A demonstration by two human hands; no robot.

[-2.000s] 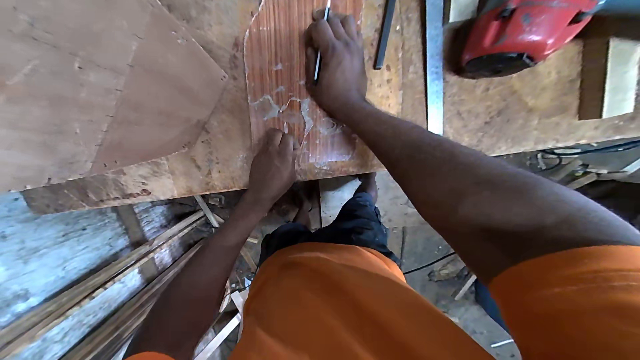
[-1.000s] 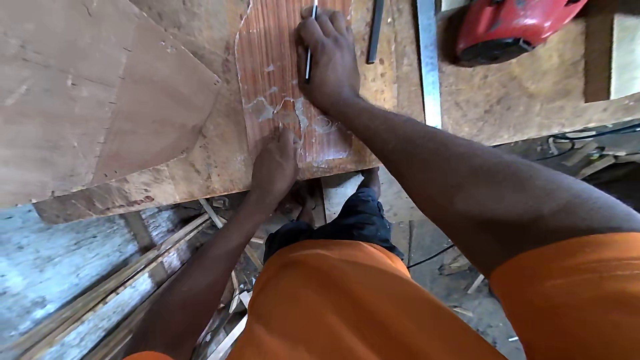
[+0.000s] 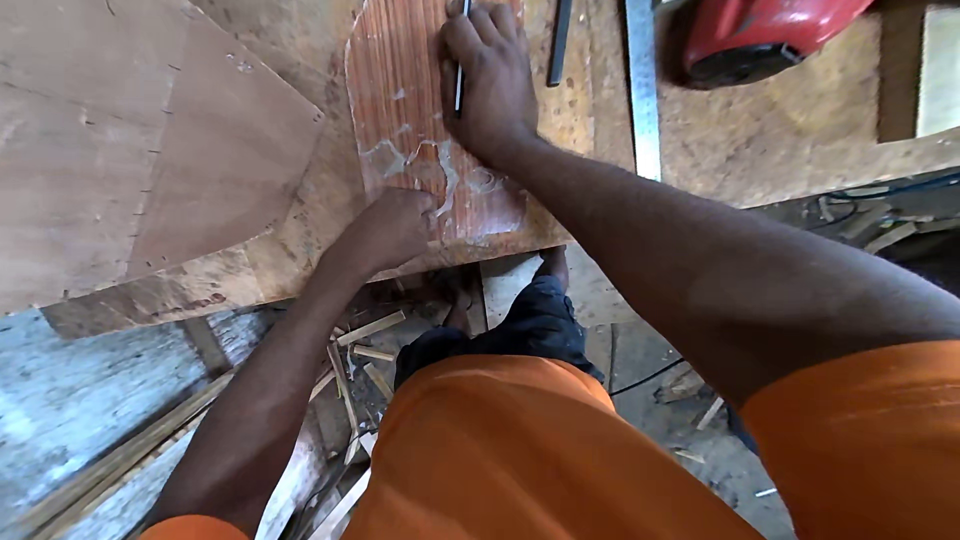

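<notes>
A reddish wood-grained sheet (image 3: 397,82) with pale, whitish smears lies on a wooden workbench (image 3: 757,150). My right hand (image 3: 491,75) rests on the upper part of this sheet, its fingers closed on a thin, pen-like tool (image 3: 459,82) with a dark lower end; the upper end runs out of view. My left hand (image 3: 397,225) lies on the sheet's lower left, near the bench's front edge, with its fingers curled and their tips partly hidden. Whether it holds anything cannot be made out.
A dark flat bar (image 3: 559,45) and a metal straightedge (image 3: 643,97) lie to the right, then a red power tool (image 3: 757,37) and a pale wood block (image 3: 940,71). A large thin wooden panel (image 3: 217,142) with pen marks covers the left. Wood strips (image 3: 127,457) lie below.
The left hand's fingers have curled in lower on the sheet. The right hand still holds the pen-like tool, with little plain change in its place.
</notes>
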